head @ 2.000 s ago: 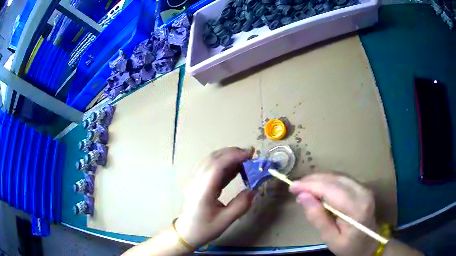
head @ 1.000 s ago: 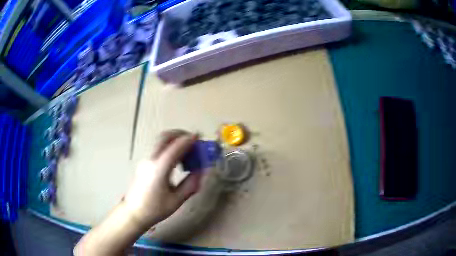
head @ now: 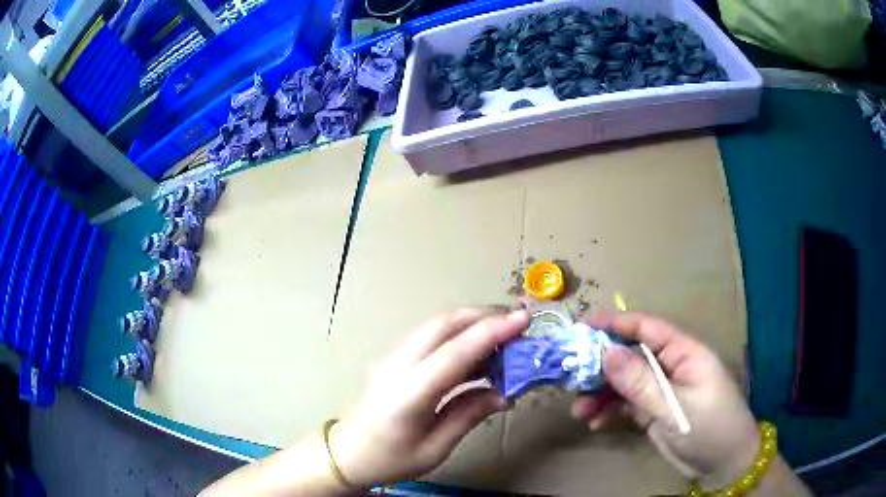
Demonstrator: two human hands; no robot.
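My left hand [head: 427,388] holds a purple body piece [head: 529,367] by its wide base end, lying sideways over the cardboard. My right hand [head: 661,388] holds a white-and-grey head piece [head: 581,357] against the narrow end of the body; the two touch. The pale applicator stick [head: 664,388] is also between my right fingers, its yellowish tip pointing up and away. The glue cup [head: 551,319] is mostly hidden behind the hands and figurine. The orange cap [head: 544,280] lies just beyond it among dark spots.
The lilac parts tub [head: 583,121] of dark caps stands at the back. Loose body pieces [head: 335,92] are heaped at back left. Assembled figurines [head: 146,320] stand in rows at left beside blue trays [head: 44,272]. A dark red-black flat object [head: 824,320] lies at right.
My right hand, out of view one second ago, is back with a head piece at the body's narrow end. The stick no longer touches the body as it did two seconds ago. The camera view has shifted.
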